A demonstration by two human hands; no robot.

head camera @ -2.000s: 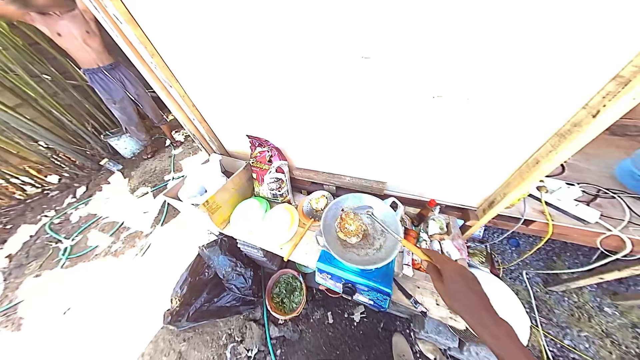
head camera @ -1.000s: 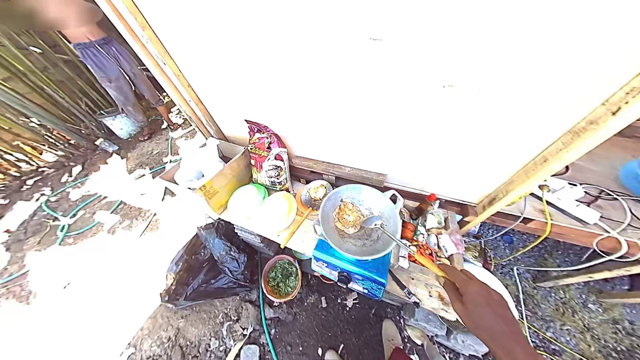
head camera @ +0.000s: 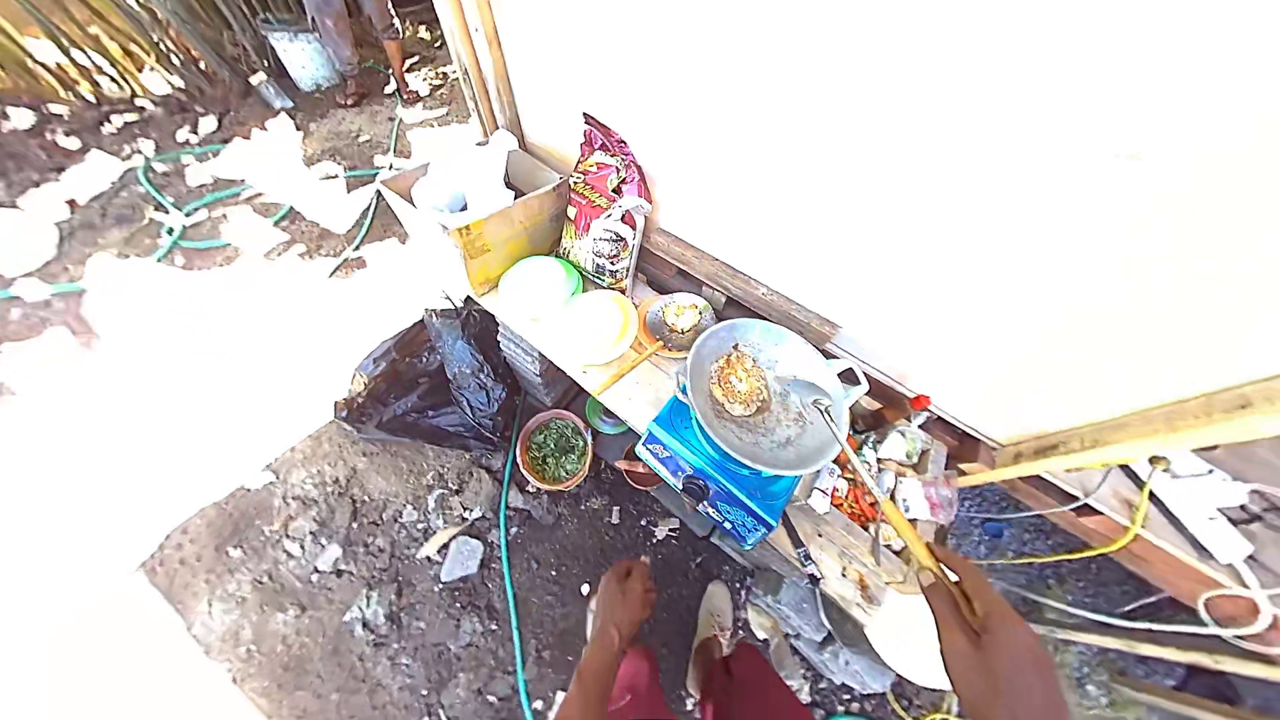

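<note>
My right hand (head camera: 975, 610) grips the wooden handle of a metal spatula (head camera: 880, 500), whose blade rests inside a two-handled wok (head camera: 780, 440) beside a browned fried piece of food (head camera: 739, 381). Under the wok is a blue portable gas stove (head camera: 715, 480) on a wooden plank. My left hand (head camera: 627, 598) hangs low above the ground, in front of the stove, with its fingers curled; whether it holds anything is not visible. Behind the wok, to the left, a small stone-like bowl (head camera: 658, 325) holds another piece of food, with a wooden handle (head camera: 628, 368) beside it.
A bowl of green leaves (head camera: 557, 450), a black plastic bag (head camera: 430, 385) and a green hose (head camera: 508, 560) lie on the ground. Pale plates (head camera: 597, 327), a printed bag (head camera: 605, 205) and a cardboard box (head camera: 512, 235) stand along the plank. A person's legs (head camera: 340, 45) show beyond. Cables run right.
My left hand has come into view low in the frame. The spatula stays in my right hand, its blade still in the wok. The view has shifted down and left.
</note>
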